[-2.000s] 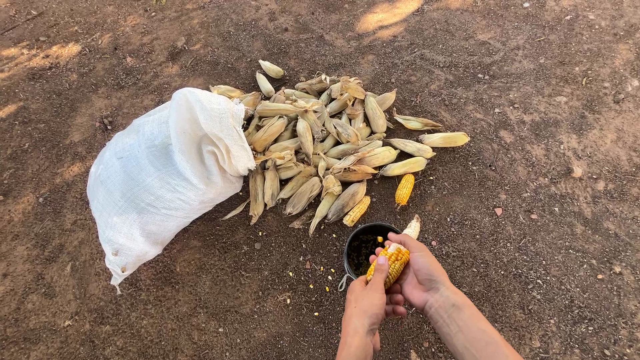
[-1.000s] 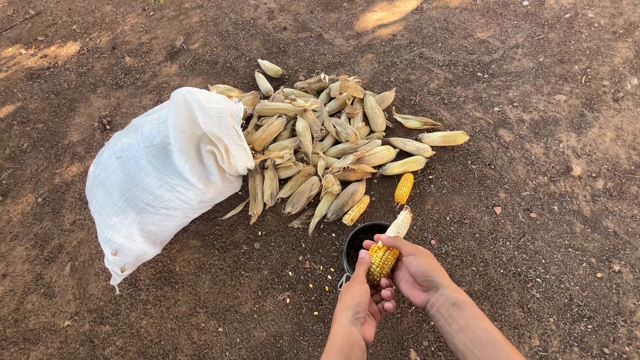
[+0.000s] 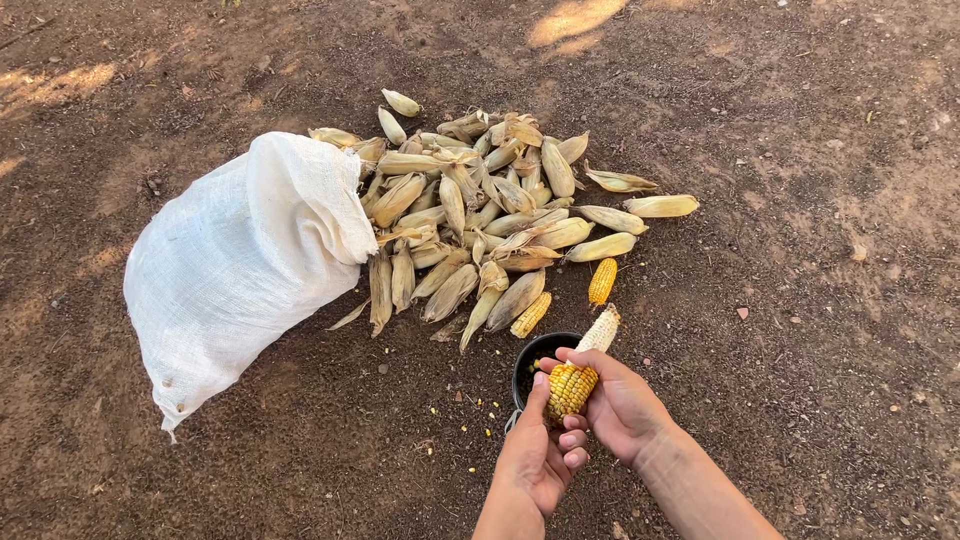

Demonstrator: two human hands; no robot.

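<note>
My left hand and my right hand meet over a black bucket on the ground. Between them is an ear of corn with yellow kernels on its lower part. A pale bare cob sticks out above my right fingers; whether it is part of the same ear or a separate cob, I cannot tell. The left thumb presses on the kernels, and the fingers curl beneath. Inside the bucket some yellow kernels show, though my hands cover much of it.
A heap of dry corn ears in husks spills beside a white woven sack. Two husked ears lie near the bucket, one upright-leaning, one paler. Loose kernels dot the brown soil left of the bucket.
The pale cob end stands out further above my right hand than two seconds ago, and more of it is bare. Both hands remain at the bucket; the heap and sack have not moved.
</note>
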